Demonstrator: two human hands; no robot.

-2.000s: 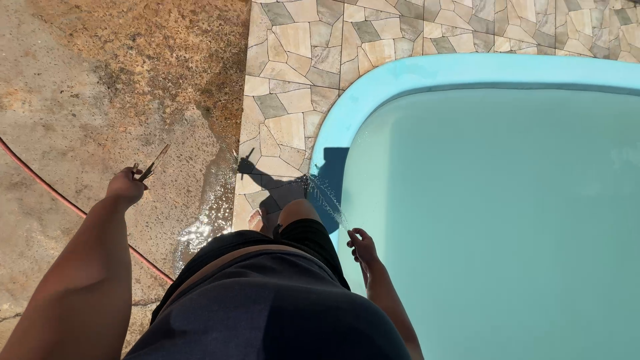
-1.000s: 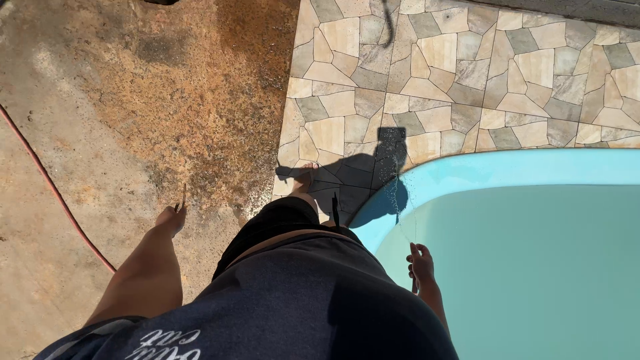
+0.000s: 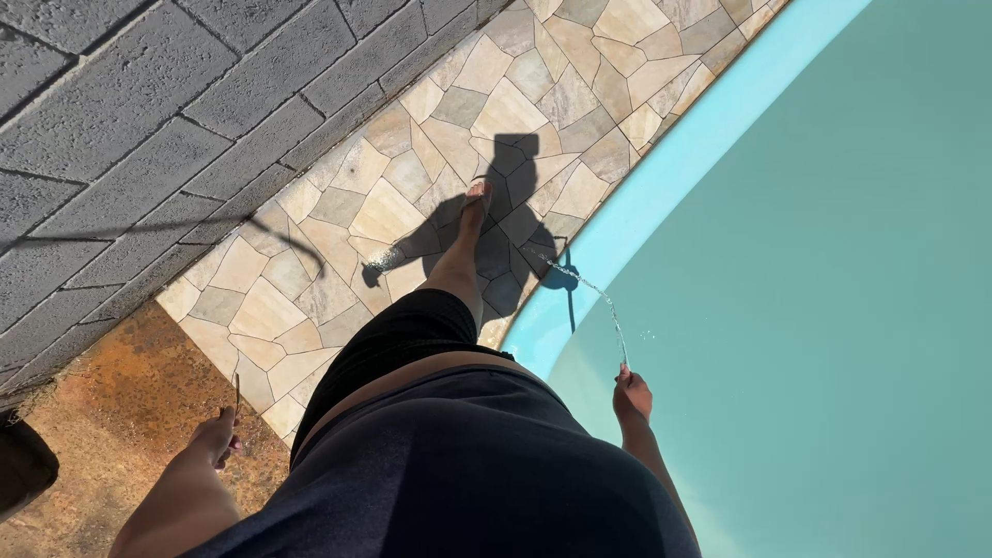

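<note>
My left hand, at the lower left, is closed around a thin brown stick-like item that points up past the fingers. Over the pool water, my right hand grips something mostly hidden by the fingers, perhaps a hose end. From its fingertips a thin stream of water arcs up and left across the light blue pool rim. My bare foot rests on the stone paving within my own shadow.
A grey block wall runs diagonally along the upper left. Irregular stone paving lies between it and the pool. Rough brown concrete meets the paving at the lower left, with a dark object at the left edge.
The view has turned and moved along, bringing the block wall in. My body is now over the stone paving beside the pool. Both hands keep their hold, and water still sprays at the right one.
</note>
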